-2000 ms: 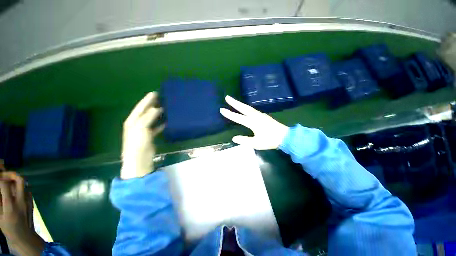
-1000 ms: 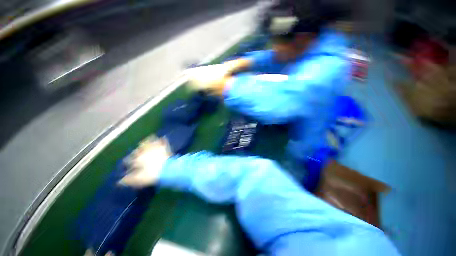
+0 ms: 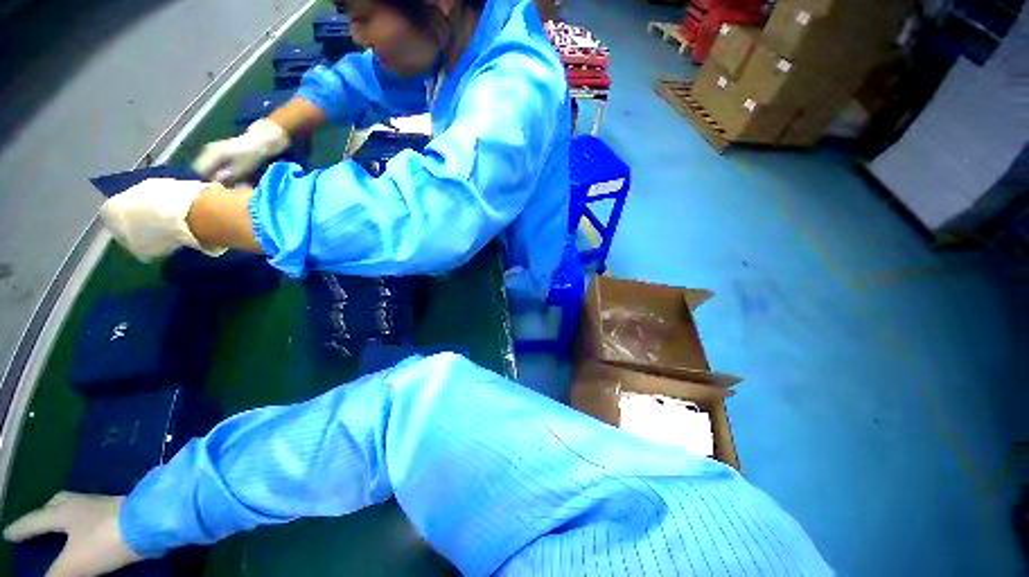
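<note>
My right hand point(image 3: 73, 532), in a white glove, is at the lower left edge. Its fingers are spread over a dark navy box, which is mostly cut off and hidden; I cannot tell whether the hand grips it. My left hand is out of the picture. Ahead of my right hand, a navy box point(image 3: 126, 426) and another with a pale logo point(image 3: 122, 335) lie on the green conveyor belt point(image 3: 36, 451).
A neighbour in a light blue smock point(image 3: 451, 186) holds a dark flat-looking piece over the belt with gloved hands. Film-wrapped packs point(image 3: 359, 310) lie beside my sleeve. Open brown cartons point(image 3: 649, 327), a blue stool point(image 3: 598, 169) and stacked cartons point(image 3: 779, 79) are on the floor.
The view has swung to the right, towards the neighbour. My left hand has left the picture. My right hand is now at the lower left, no longer beside the box it was near two seconds ago.
</note>
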